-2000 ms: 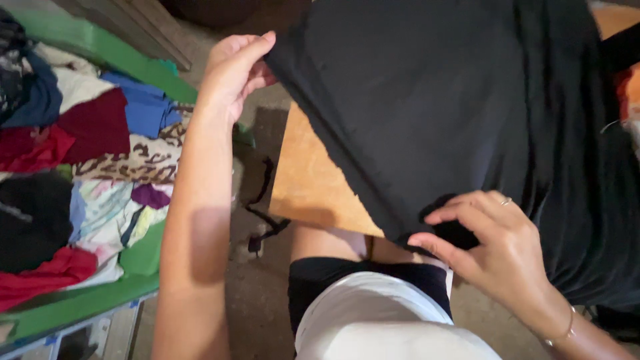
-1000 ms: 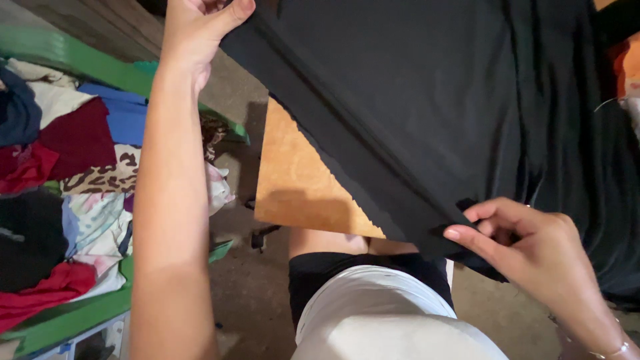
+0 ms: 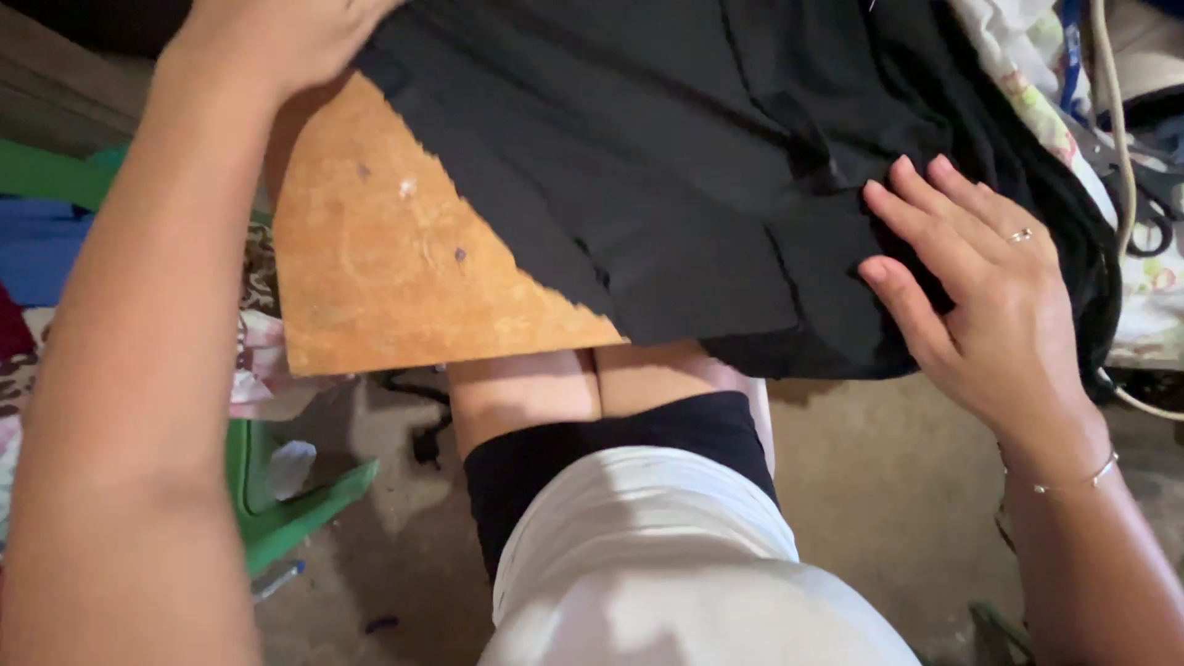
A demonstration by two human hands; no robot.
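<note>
Black fabric (image 3: 629, 185) lies over a wooden board (image 3: 388, 250), and its ragged cut edge runs diagonally across the wood. At the fabric's upper left corner is my left hand (image 3: 277, 37); its fingers are partly cut off by the top of the view, so its hold cannot be made out. My right hand (image 3: 971, 268), with a ring and a thin bracelet, rests with spread fingers on the right part of the fabric, where the cloth bunches into folds. Nothing is gripped between those fingers.
Floral cloth (image 3: 1045, 102), a pale cord (image 3: 1117, 139) and dark scissor handles (image 3: 1152, 231) lie at the right. Behind my left arm are blue cloth (image 3: 42, 250) and patterned garments. A green plastic frame (image 3: 305, 518) stands low on the left, and my legs are under the board's edge.
My right hand has let go of the fabric's lower corner, which it pinched before, and now lies spread on the cloth. The fabric's lower edge now rests on the board. The view has shifted.
</note>
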